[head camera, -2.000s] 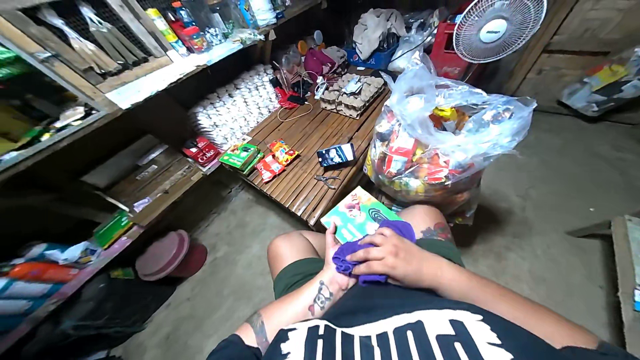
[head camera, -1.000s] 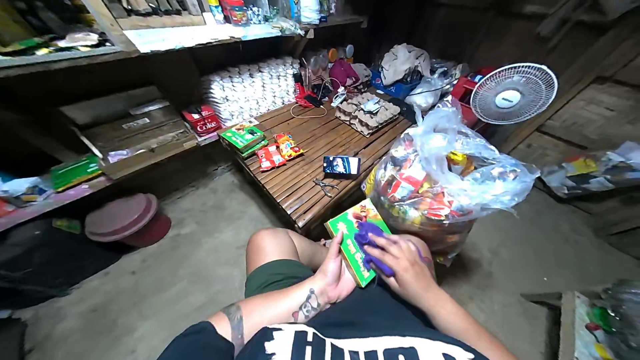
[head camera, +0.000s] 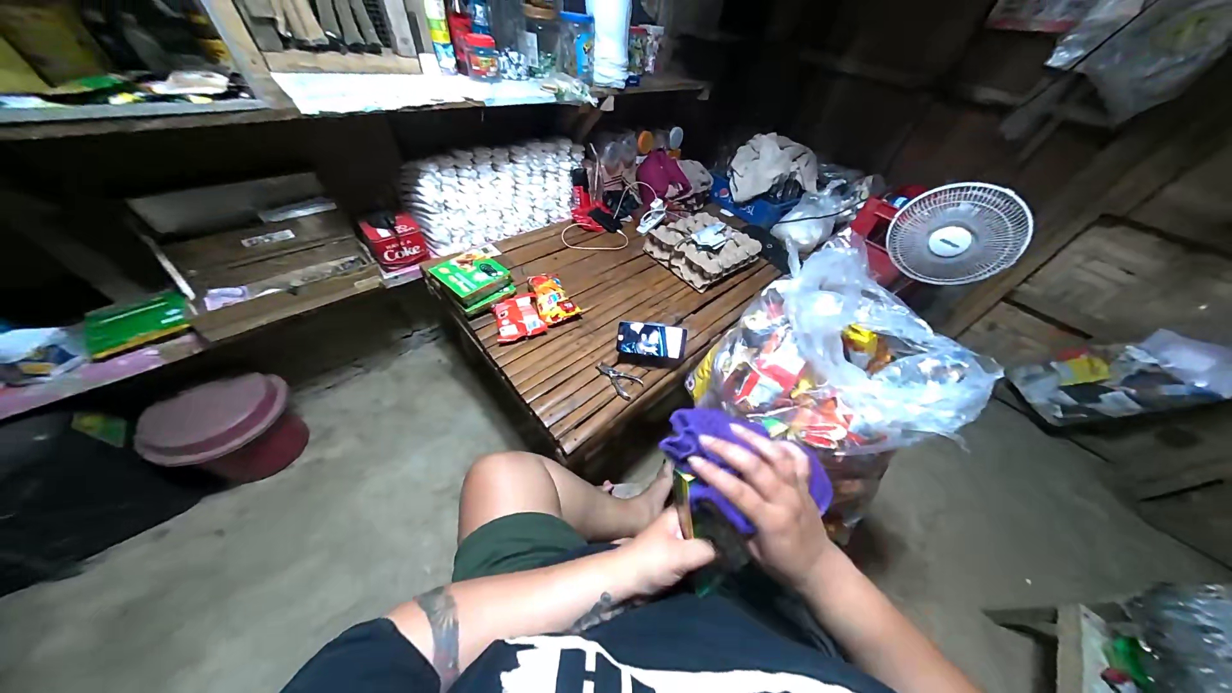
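My left hand (head camera: 666, 553) grips a thin green box (head camera: 684, 502), which is now tilted nearly edge-on above my lap. Under the fingers of my right hand (head camera: 765, 486) is a bunched purple cloth (head camera: 707, 430), pressed against the box's upper part. The cloth and my right hand hide much of the box. Beyond my hands, on the slatted wooden table (head camera: 587, 356), lie a pair of nippers (head camera: 619, 379) and a phone (head camera: 652, 342) with its screen lit. Farther left are a red packet (head camera: 519, 318), an orange-red packet (head camera: 553, 299) and stacked green boxes (head camera: 472, 277).
A large clear plastic bag (head camera: 847, 356) full of wrappers stands right of the table. Behind it are a fan (head camera: 960, 234) and a red crate (head camera: 874, 231). Egg trays (head camera: 703, 248) sit on the table's far side. A lidded pink bucket (head camera: 223, 428) stands on the floor at left, below shelves.
The green box was face up with its printed front showing; it has turned nearly edge-on. My right hand and the purple cloth have moved to its upper part. The view has shifted.
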